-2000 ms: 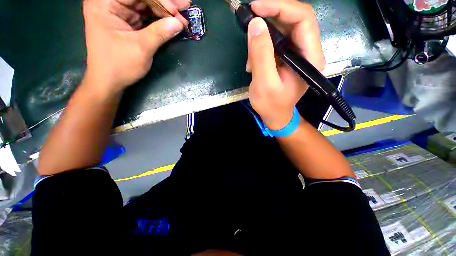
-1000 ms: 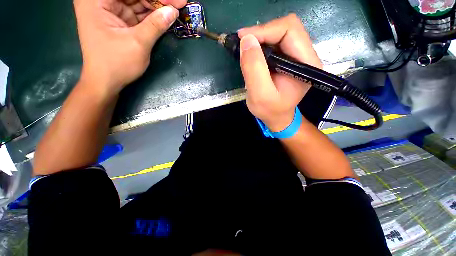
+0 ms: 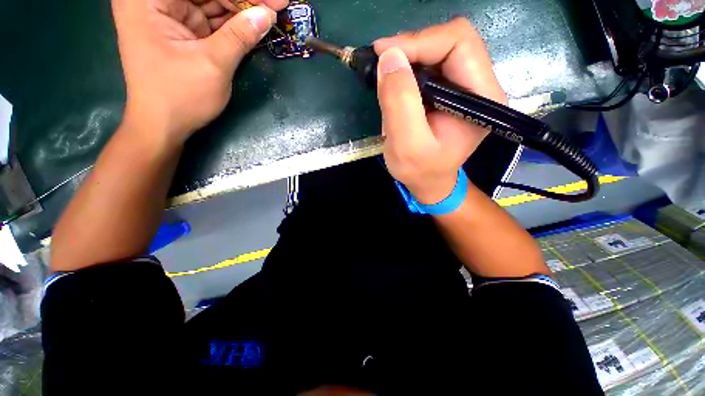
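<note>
A small watch-sized device unit (image 3: 298,29) with an open circuit board lies on the green mat at the top edge. My left hand (image 3: 185,58) is beside it, thumb and finger pinching a thin brass-coloured tool (image 3: 240,5), probably tweezers, partly hidden by the fingers. My right hand (image 3: 433,100) holds a black soldering iron (image 3: 479,114) like a pen. The iron's thin tip is at the right part of the unit; whether it touches the board cannot be told. A blue strap (image 3: 442,203) is round my right wrist.
The worn green mat (image 3: 325,108) ends at a pale front edge. A black fan (image 3: 665,35) with cables stands at the top right. White paper and a grey metal piece (image 3: 17,186) are at the left edge. Wrapped cartons (image 3: 618,286) stand on the floor at the lower right.
From two seconds ago, the iron has moved left and its tip is now at the unit. Since one second ago, the right hand and iron have shifted only slightly right and up.
</note>
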